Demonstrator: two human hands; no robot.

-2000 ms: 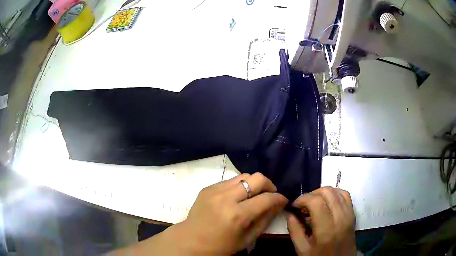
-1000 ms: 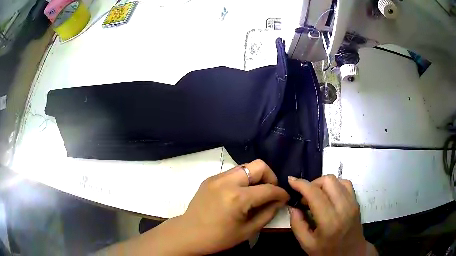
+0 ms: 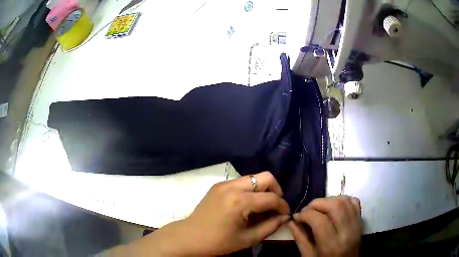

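Note:
A large dark garment panel [image 3: 166, 130] lies flat across the white table. Its right part is layered, with pale stitch lines, and runs up beneath the head of the sewing machine [image 3: 322, 35]. My left hand [image 3: 241, 211], with a ring, pinches the fabric edge at the panel's near end between thumb and finger. My right hand [image 3: 329, 226] pinches the same edge, its fingertips almost touching those of my left hand. The bit of edge between the fingertips is mostly hidden. The presser foot area is partly covered by the machine head and cloth.
A yellow tape roll [image 3: 74, 30] stands by a pink box [image 3: 60, 12] at the far left, with a small patterned packet [image 3: 122, 25] beside it. White knobs [image 3: 353, 89] stick out from the machine. Dark cables [image 3: 451, 160] hang at the right edge. The table's near edge curves below my hands.
My right hand's fingers have closed in toward my left fingertips at the fabric edge. The layered cloth above them has shifted, and a curved pale line now shows. The panel otherwise lies much the same.

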